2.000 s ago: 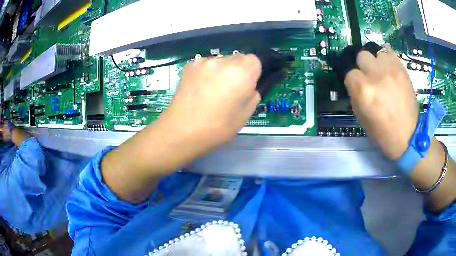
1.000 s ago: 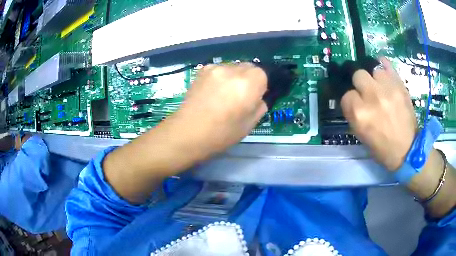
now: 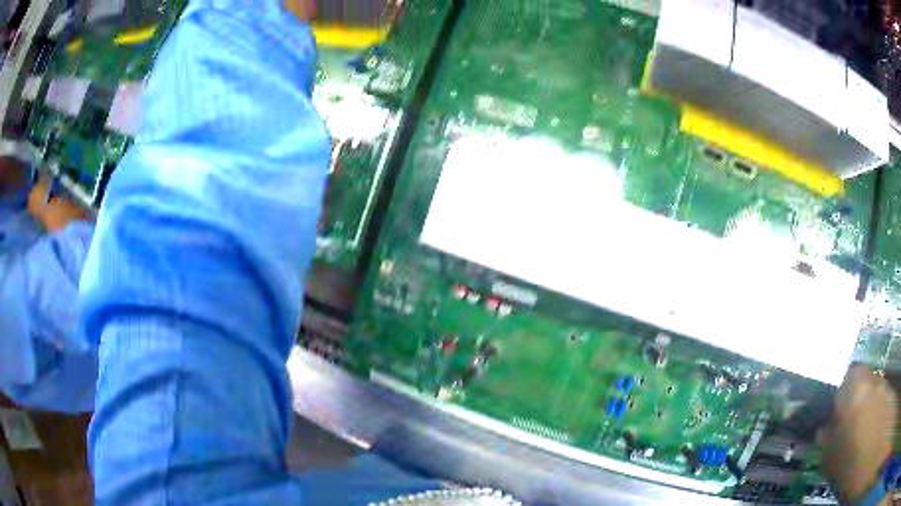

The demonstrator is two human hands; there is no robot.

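Observation:
A large green circuit board (image 3: 553, 366) lies in front of me, with a long white heatsink (image 3: 632, 247) across it. Small blue parts (image 3: 713, 456) stand near its front edge. My left arm, in a blue sleeve, reaches up across the left of the view; only a sliver of skin shows at the top edge, and the hand itself is out of the picture. My right hand (image 3: 858, 435) is blurred at the lower right edge, beside the heatsink's right end. Its fingertips and anything in them cannot be made out.
A silver front rail (image 3: 356, 405) runs along the boards' near edge. Another heatsink (image 3: 771, 89) with a yellow strip (image 3: 756, 148) stands at the back right. More boards lie to the left. Another person's blue sleeve (image 3: 44, 306) and hand show at the far left.
The view has turned and shifted, showing more of the boards' rear. My left hand has left the front board, its arm now stretched up and away. My right hand now appears at the right edge.

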